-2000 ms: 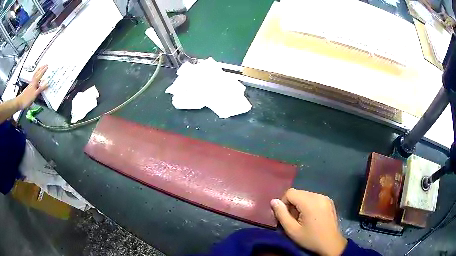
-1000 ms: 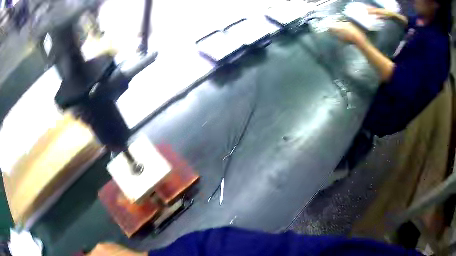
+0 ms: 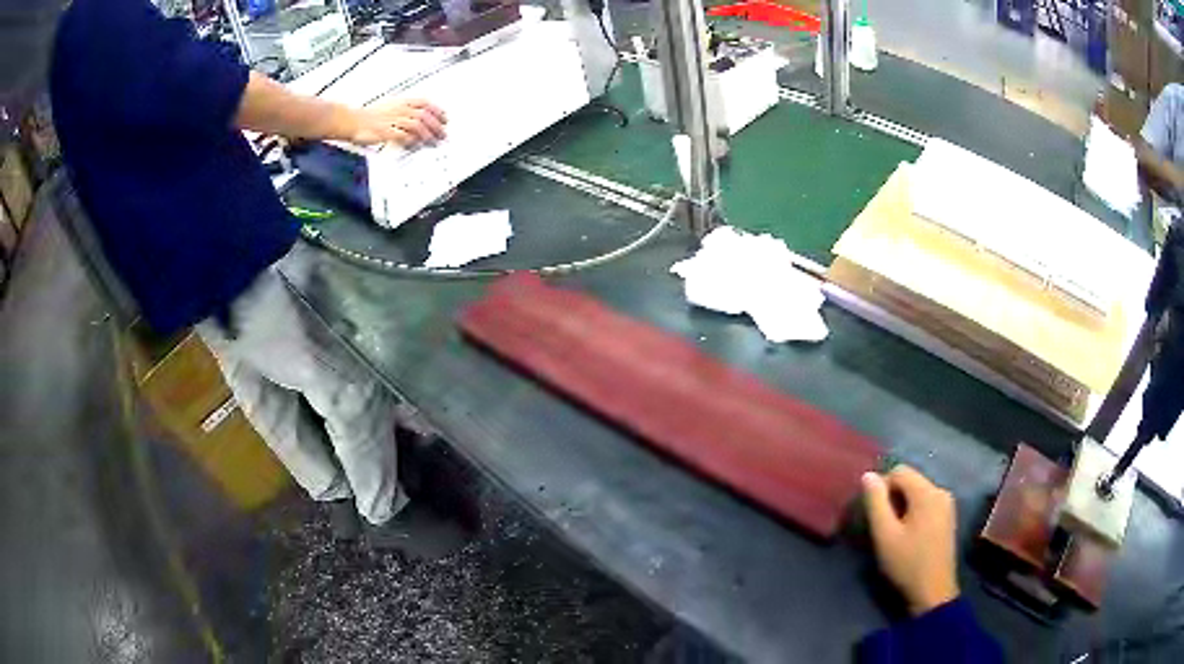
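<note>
A long, flat, dark red board lies slantwise on the dark bench. My right hand rests at its right end with fingers curled in; I see nothing held in it, and I cannot tell whether it touches the board. My left hand is not in view. To the right of my hand stand the reddish-brown press fixture blocks, with the cream pressing block beside them under the dark press, cut off by the right edge.
Crumpled white cloths lie behind the board. Cardboard sheets are stacked at the back right. A thin hose curves by a metal post. Another person stands at the left, a hand on a white box.
The view swung right to the press and another worker, then back left and wider. My right hand is still by the board's right end, fingers curled.
</note>
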